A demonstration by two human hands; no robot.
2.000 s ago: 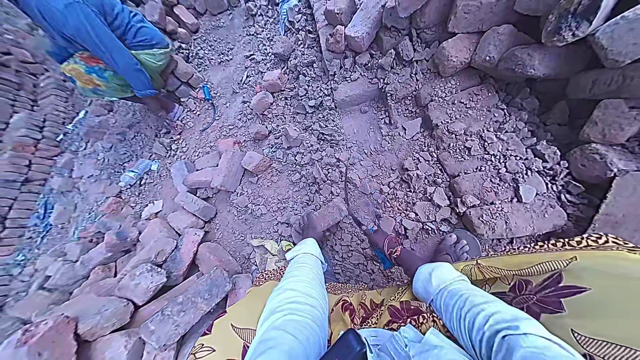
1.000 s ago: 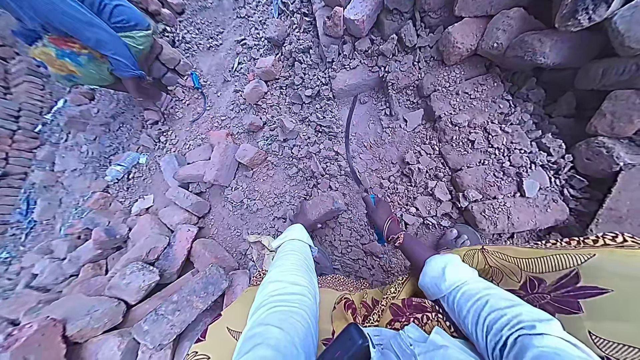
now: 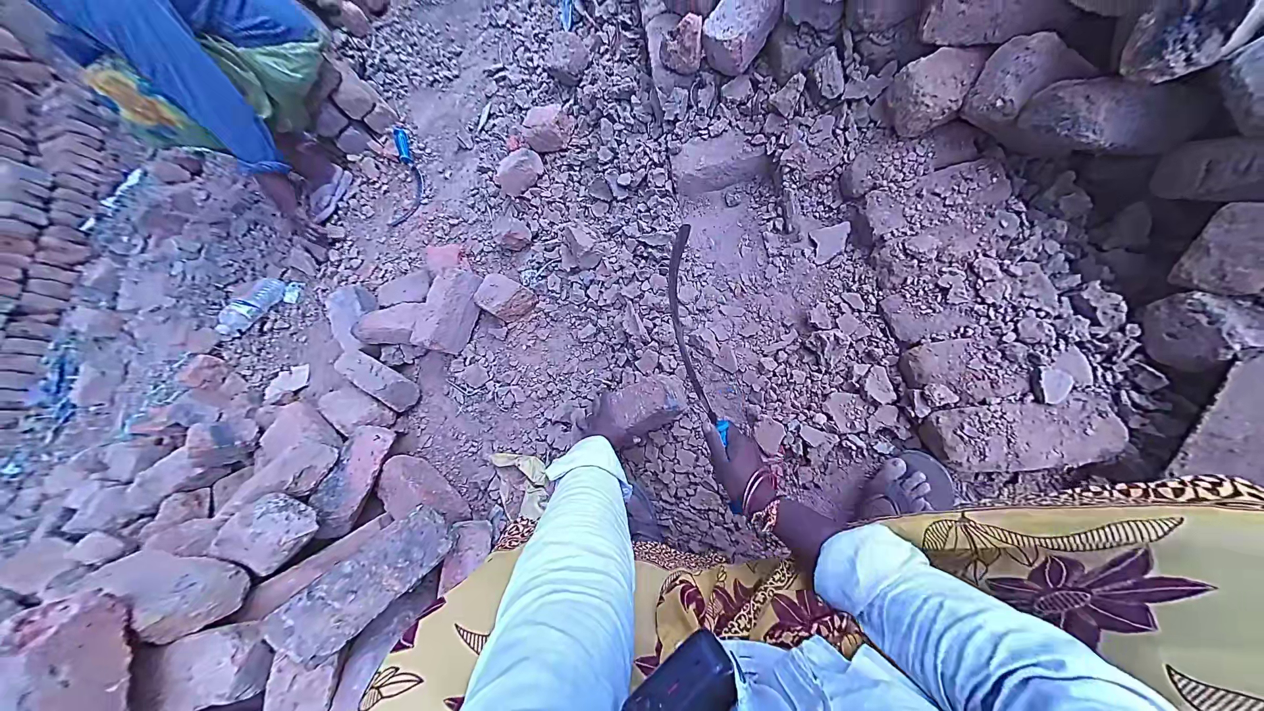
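Note:
My left hand (image 3: 604,425) grips a reddish brick (image 3: 644,405) by its left end, held low over the rubble near my feet. In my right hand (image 3: 736,462) is the blue handle of a sickle-like tool; its thin curved dark blade (image 3: 679,306) points away from me, a little right of the brick. Broken clods and brick chips lie under and around both hands. Another brick (image 3: 721,163) sits in the rubble beyond the blade's tip.
A loose brick pile (image 3: 326,583) spreads at the lower left, and stacked bricks (image 3: 1096,114) rise at the right. A plastic bottle (image 3: 251,306) lies at the left. At the upper left a co-worker (image 3: 222,74) is beside another blue-handled curved tool (image 3: 403,146). My sandalled foot (image 3: 904,486) shows at the right.
The curved tool in my right hand has swung: its tip touched or neared the far brick a second ago and now lies closer to me. My left hand still grips its brick.

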